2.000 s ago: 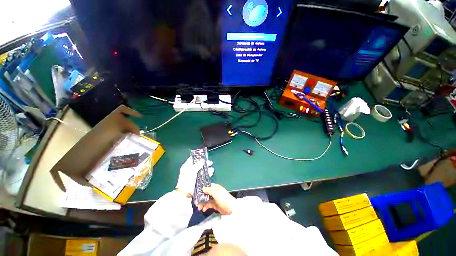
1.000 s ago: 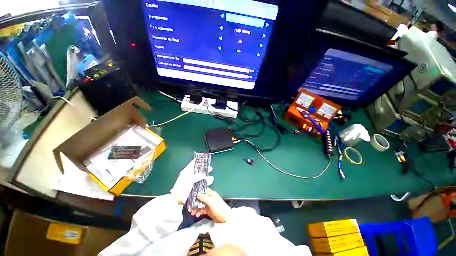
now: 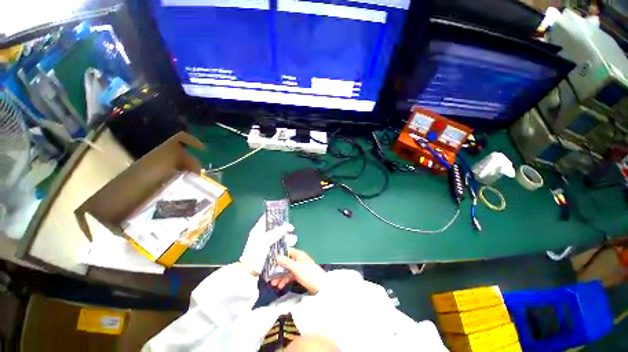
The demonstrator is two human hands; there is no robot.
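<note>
My left hand [image 3: 259,245], in a white glove, holds the remote control [image 3: 276,223] upright in a shiny clear bag. My bare right hand [image 3: 297,269] grips its lower end, with the thumb over the buttons. The flat black set-top box [image 3: 303,186] lies on the green bench beyond the remote, with cables in its right edge. The large monitor [image 3: 282,51] shows a blue menu page, its text too blurred to read.
An open retail box [image 3: 219,203] with a dark item on white paper stands at left. A power strip [image 3: 288,139], orange-red box [image 3: 432,139], tape rolls [image 3: 529,177] and small black plug [image 3: 346,212] are on the bench. Yellow boxes [image 3: 475,319] and a blue bin [image 3: 593,313] are lower right.
The monitor has changed from a menu with a globe-like icon, through a settings list, to another blue page. The view has tilted and shifted. Both hands have kept hold of the remote.
</note>
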